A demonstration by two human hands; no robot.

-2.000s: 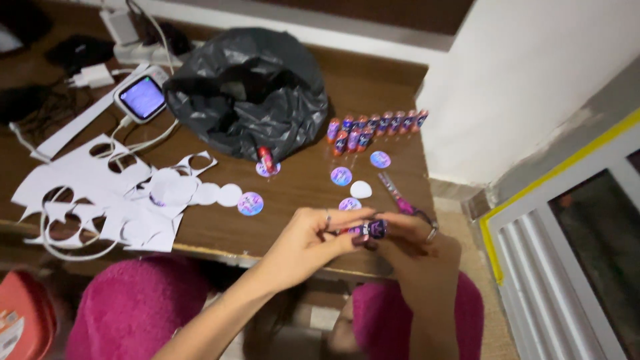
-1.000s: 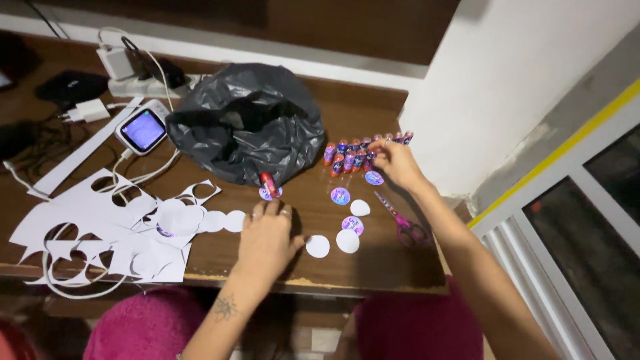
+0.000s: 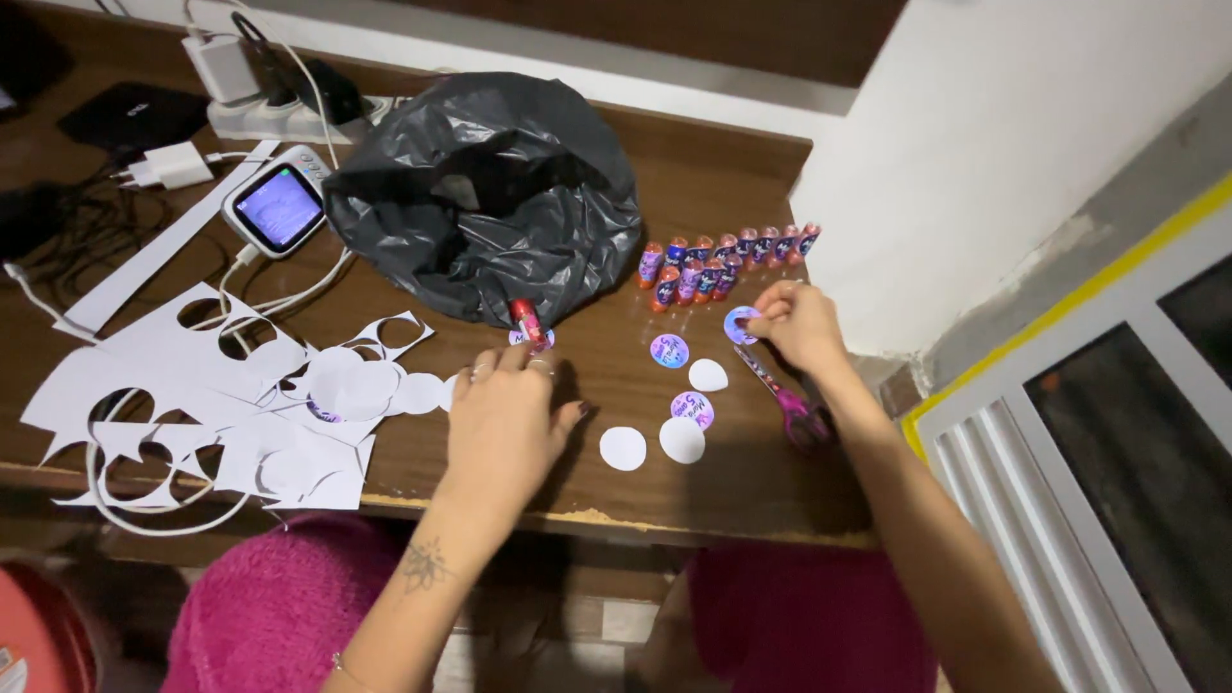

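My left hand (image 3: pixel 507 423) rests palm down on the wooden table, its fingertips beside a small red tube (image 3: pixel 528 320) that lies over a printed round sticker (image 3: pixel 545 339). Whether the fingers grip anything there I cannot tell. The fingers of my right hand (image 3: pixel 795 325) pinch the edge of a purple-blue printed disc (image 3: pixel 738 325) just above the blades of pink-handled scissors (image 3: pixel 799 416). Two rows of small labelled tubes (image 3: pixel 688 282) stand behind it. Between my hands lie another printed disc (image 3: pixel 669 351), a partly covered one (image 3: pixel 693 406) and several white discs (image 3: pixel 623 449).
A black plastic bag (image 3: pixel 587 183) sits open at the back. Cut white paper sheets (image 3: pixel 318 452) cover the left front, with cables among them. Behind these are a small screen device (image 3: pixel 279 209), a charger (image 3: pixel 173 166) and a power strip (image 3: pixel 289 122). A wall (image 3: pixel 924 144) borders the right.
Two seconds ago both hands held a labelled tube together near the front edge; they are now apart. Since one second ago, my right hand has moved from the tube rows down to the printed disc.
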